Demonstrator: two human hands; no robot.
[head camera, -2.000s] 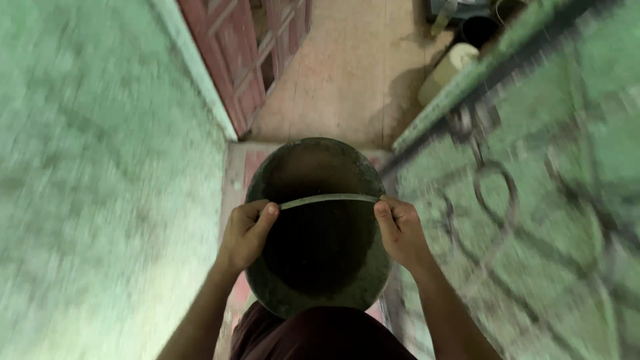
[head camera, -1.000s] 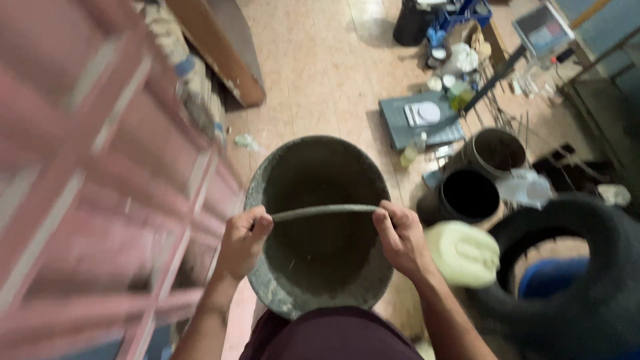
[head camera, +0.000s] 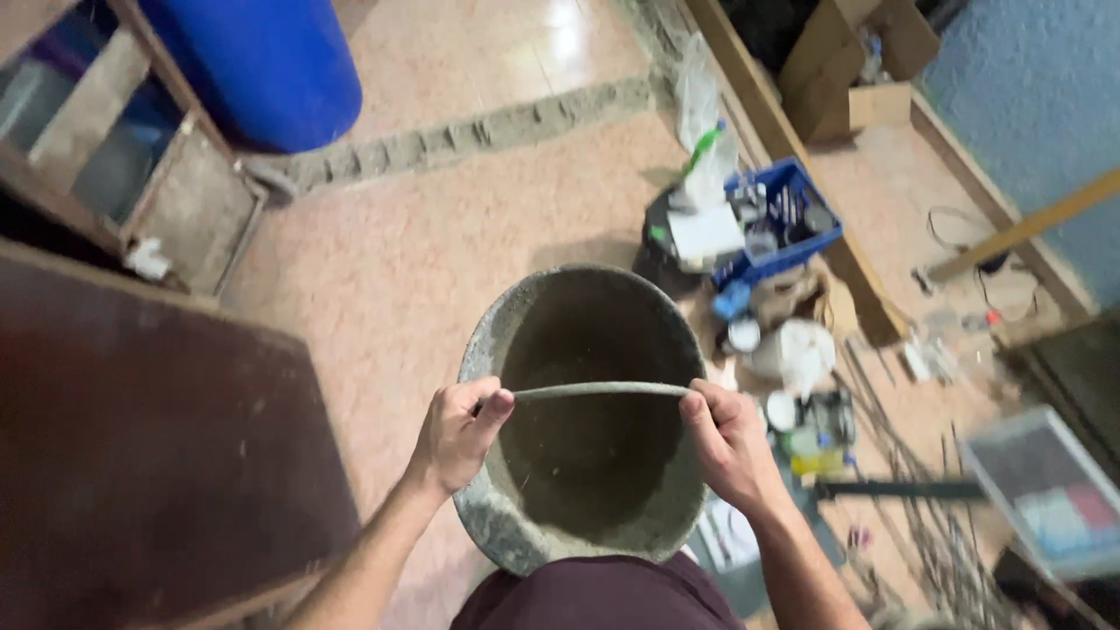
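Note:
A round, grey-smeared bucket (head camera: 494, 525) is in front of my body, at the middle of the view, its mouth facing up. Its thin curved handle (head camera: 599, 388) runs across the opening. My left hand (head camera: 459, 433) is closed around the handle's left end, beside the rim. The right end of the handle is in my right hand (head camera: 731, 442), thumb on top. The inside of the bucket looks dark, and I cannot tell what it holds. Part of my dark maroon clothing touches the near side of the rim.
A blue barrel (head camera: 262, 70) stands at the upper left, near a wooden frame and a dark brown panel (head camera: 149, 437). A rough channel (head camera: 472, 131) crosses the tiled floor (head camera: 394, 236). At the right lie a blue crate (head camera: 779, 262), a wooden beam (head camera: 770, 114), thin rods and a platform scale.
The view has moved from a narrow green-walled passage into a tiled room. Both hands have stayed on the bucket's handle throughout. The blue barrel and floor channel have come into view.

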